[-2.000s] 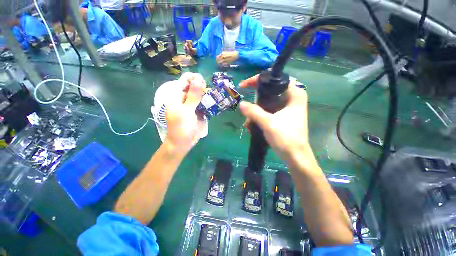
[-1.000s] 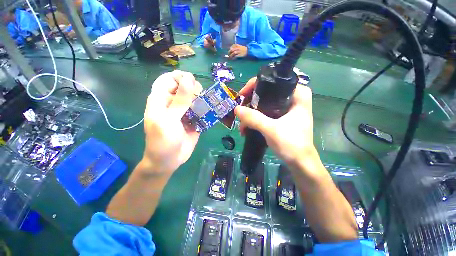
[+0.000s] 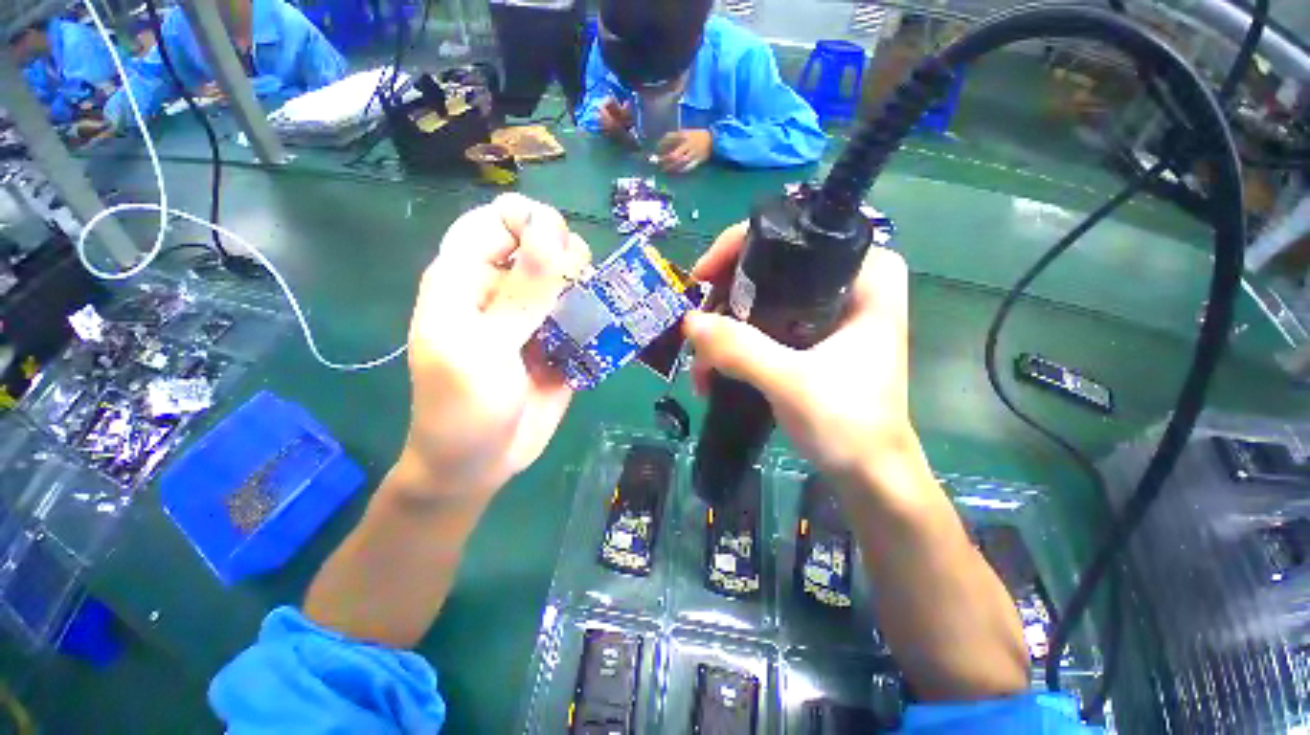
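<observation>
My left hand (image 3: pixel 489 345) holds a blue circuit board (image 3: pixel 621 313) with silver shields by its left edge, raised above the bench. An orange strip and a dark flap show at the board's right side. My right hand (image 3: pixel 812 345) is wrapped round a thick black electric screwdriver (image 3: pixel 783 280), nose down, while its thumb and fingertip pinch the board's right side. The screwdriver's tip is hidden over the blister tray (image 3: pixel 575 610). Half-assembled phones (image 3: pixel 635 510) with orange side marks lie in the tray's pockets.
A blue parts bin (image 3: pixel 216 488) with tiny screws is at left, beside a neighbour's parts tray (image 3: pixel 144 388). Stacked clear trays (image 3: pixel 1221 574) stand at right. A phone (image 3: pixel 1063 382) and small assemblies (image 3: pixel 642 206) lie beyond. A heavy cord (image 3: pixel 1228 287) arches at right. A person sits opposite.
Both hands have turned the board so its blue face with shields shows more fully. The white fan behind my left hand is no longer seen. The person opposite has bent lower.
</observation>
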